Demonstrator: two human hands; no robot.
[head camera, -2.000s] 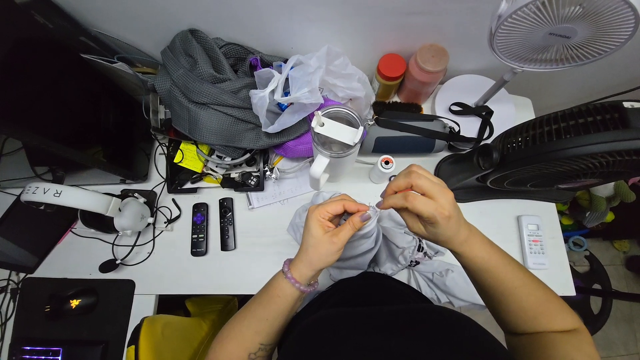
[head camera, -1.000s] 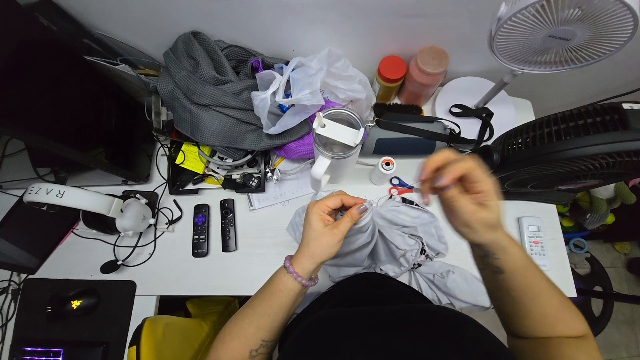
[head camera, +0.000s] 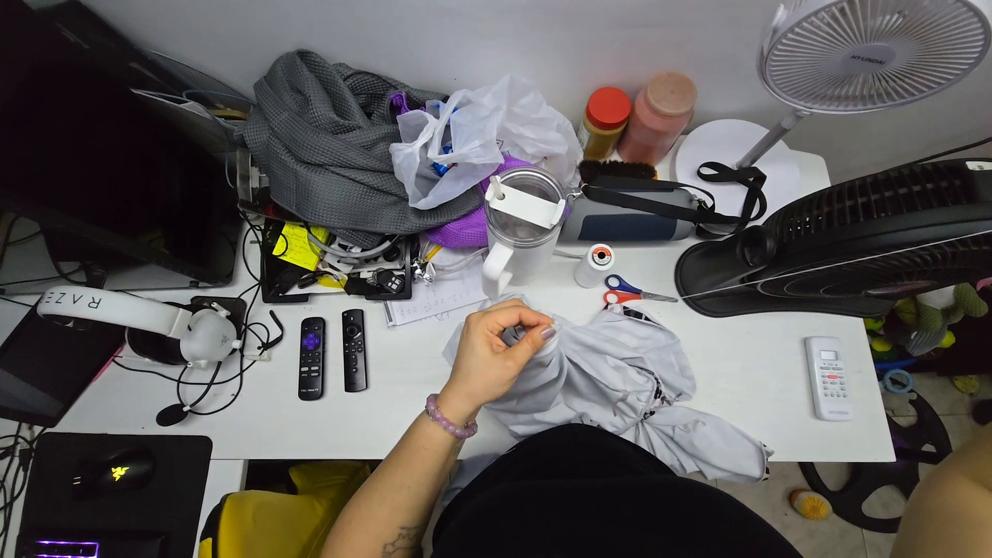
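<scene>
My left hand (head camera: 500, 353) pinches a fold of the light grey cloth (head camera: 577, 387) between thumb and fingertips. The cloth lies bunched on the white desk and hangs over its front edge. My right hand is out of the frame; only part of that arm shows at the lower right edge. A thin white thread (head camera: 837, 267) runs taut past the black fan toward the right edge of the view. Scissors with blue and red handles (head camera: 626, 293) lie just behind the cloth, beside an upright spool of white thread (head camera: 594, 266).
Behind the cloth stand a lidded tumbler (head camera: 523, 225) and a strapped grey speaker (head camera: 628, 218). A black fan (head camera: 845, 240) and a white remote (head camera: 829, 378) are on the right. Two black remotes (head camera: 311, 358) and a white headset (head camera: 116, 314) lie left.
My right hand has moved away from the cloth, out to the right and out of view. The scissors, hidden behind it at first, now show fully. My left hand keeps its pinch on the cloth.
</scene>
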